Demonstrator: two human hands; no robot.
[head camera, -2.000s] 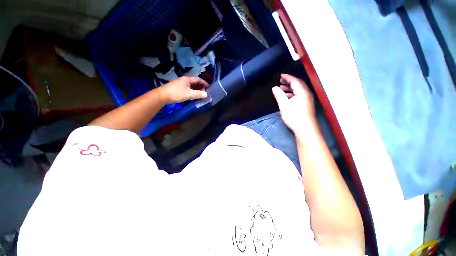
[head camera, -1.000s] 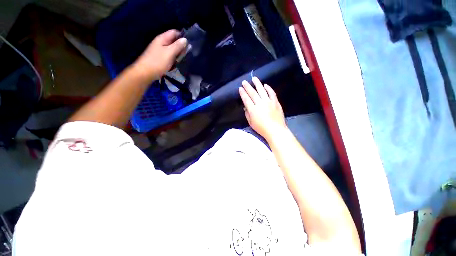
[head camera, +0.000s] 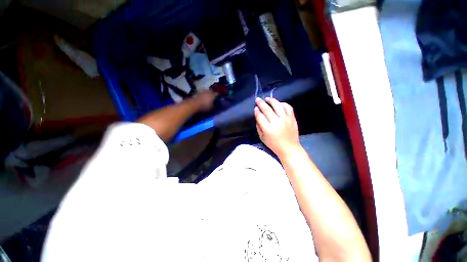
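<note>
A dark navy cloth piece (head camera: 238, 110) lies over the near rim of the blue plastic basket (head camera: 115, 94), with pale thread ends on it. My right hand (head camera: 279, 123) rests on this cloth with its fingertips at the threads; whether it pinches the cloth is not clear. My left hand (head camera: 206, 100) is blurred over the near part of the basket, at the left end of the cloth. Its fingers cannot be made out, nor whether it holds anything. Pale and dark scraps (head camera: 176, 82) lie in the basket.
The white table (head camera: 381, 153) with its red edge (head camera: 353, 128) runs along the right. A pale blue cloth panel (head camera: 420, 179) lies on it, with a dark navy piece (head camera: 444, 41) and two dark strips. A brown box (head camera: 66, 97) stands left of the basket.
My left hand was holding up a small dark piece over the basket; it has moved down and right to the rim, and that piece is no longer distinct. My right hand stays on the cloth.
</note>
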